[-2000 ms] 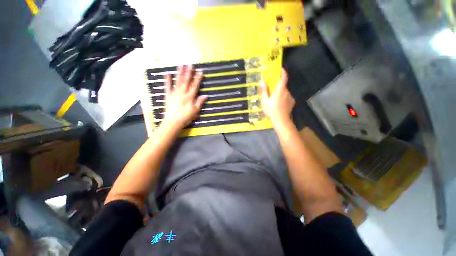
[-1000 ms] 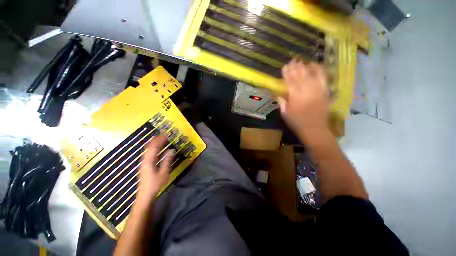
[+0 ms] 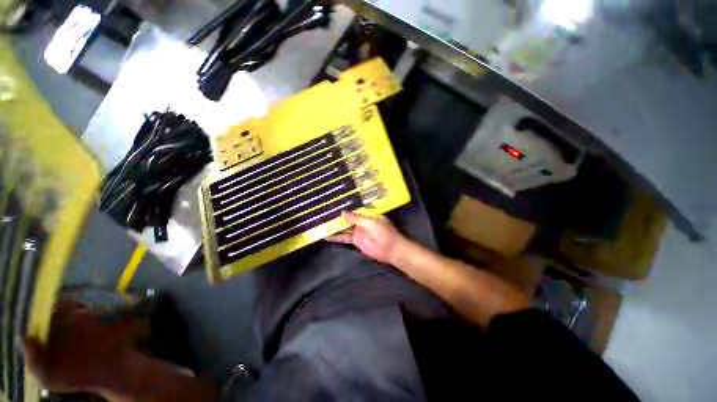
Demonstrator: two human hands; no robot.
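Note:
A yellow fixture plate lies tilted over my lap. Its several parallel slots hold black zipper strips with pale centre lines. My right hand grips the plate's near edge, thumb on top. A second fixture plate, blurred and cut off by the picture's left edge, shows black strips at its lower part. My left hand, dark and blurred at the lower left, holds this plate's lower edge. Its fingers are partly hidden.
Two zipper bundles, one at left and one farther back, lie on the pale table. A grey control box with a lit red switch stands right. Below it are a brown carton and another yellow plate.
The second plate has gone from the upper right to the far left, now in my left hand. My right hand has moved from it to the lap plate, which my left hand has left.

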